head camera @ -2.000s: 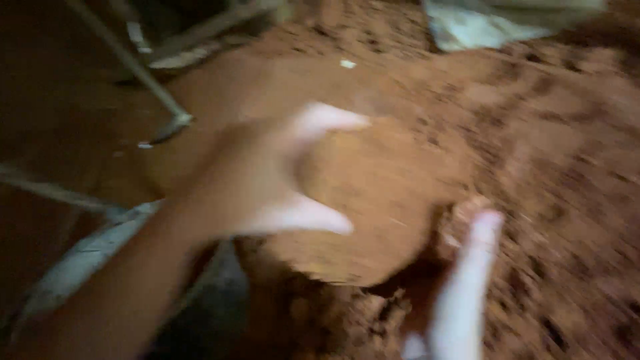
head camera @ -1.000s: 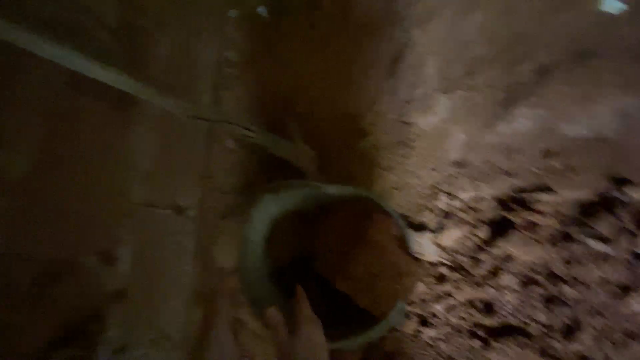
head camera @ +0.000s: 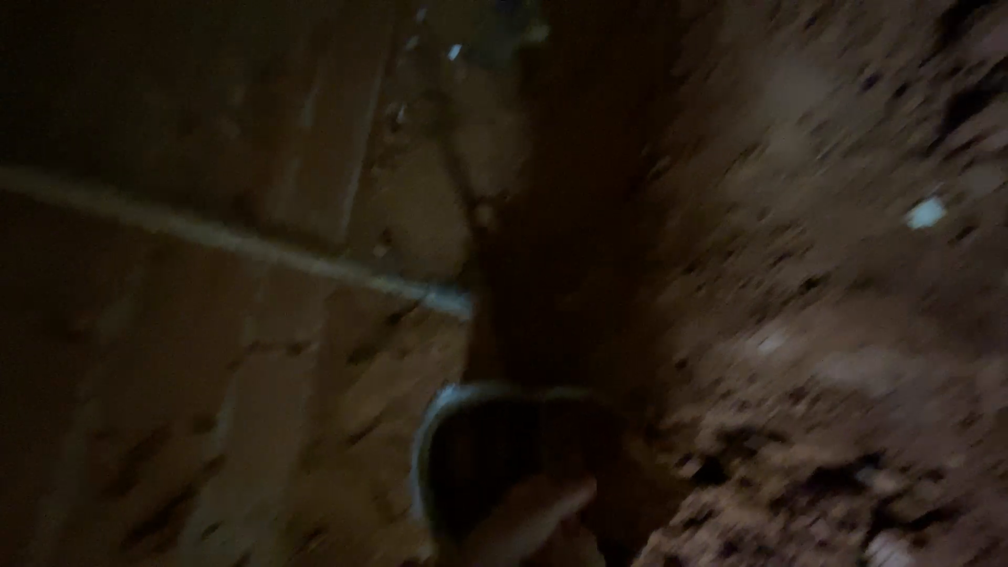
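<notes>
The view is dark and blurred. At the bottom centre is a hand, by its angle my left hand point(head camera: 535, 520), with its fingers over the mouth of a round container point(head camera: 425, 441). Only the container's pale curved rim shows clearly; its inside is in deep shadow. Whether the fingers grip anything cannot be told. My right hand is not in view. A long thin pole point(head camera: 236, 240) comes in from the left edge and ends in shadow above the container.
Loose, clumpy reddish soil point(head camera: 787, 425) lies along the right side, with a small whitish scrap point(head camera: 925, 213) on it. At the left is a flat surface with straight edges point(head camera: 268, 394). Small bright bits point(head camera: 454, 52) lie near the top.
Two seconds ago both hands were around a mass of reddish soil; now one hand is at the container, and the other is out of view. The view has swung and darkened.
</notes>
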